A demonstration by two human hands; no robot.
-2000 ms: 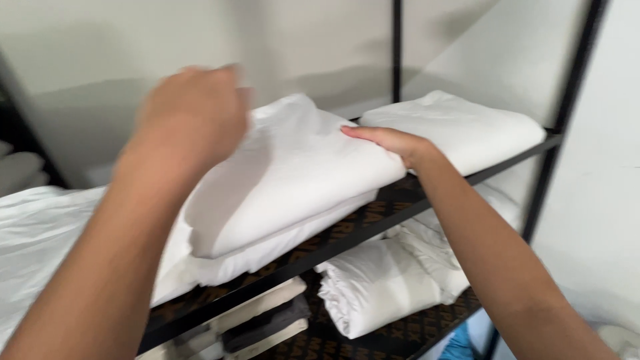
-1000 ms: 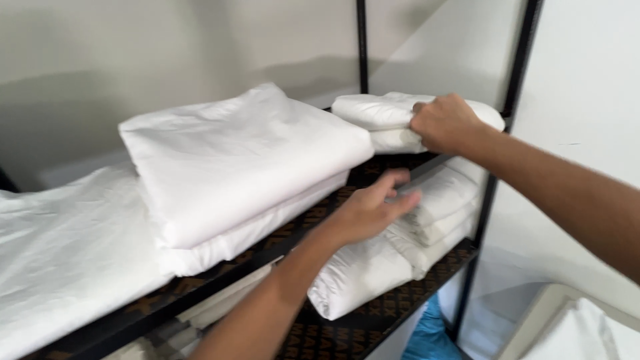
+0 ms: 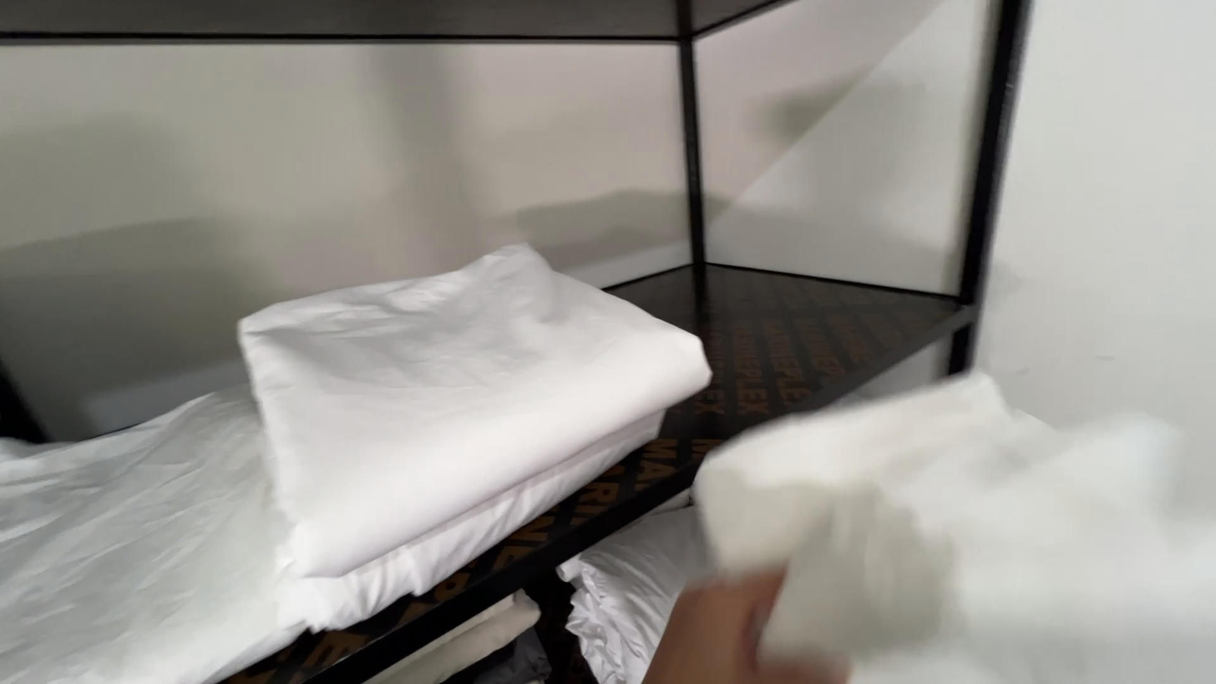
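In the lower right, blurred by motion, a folded white cloth bundle point(image 3: 874, 513) is off the shelf, in front of its edge. My left hand point(image 3: 741, 632) grips the bundle's near left side, and part of that hand is hidden by the cloth. My right hand cannot be seen. A stack of folded white sheets point(image 3: 475, 380) lies on the dark printed shelf board point(image 3: 760, 351), left of the bundle and apart from it. More loosely folded white fabric point(image 3: 133, 532) lies against the stack's left side.
A black metal shelf post point(image 3: 993, 161) stands at the right, with another at the back corner. A higher shelf point(image 3: 342, 19) crosses the top. On the level below lie gathered white linen point(image 3: 627, 589) and folded beige and dark cloths point(image 3: 475, 646).
The folded white bundle at the shelf's right end, gripped by my right hand a second ago, has come off the board toward the lower right. My left hand now holds it. The view has tilted up.
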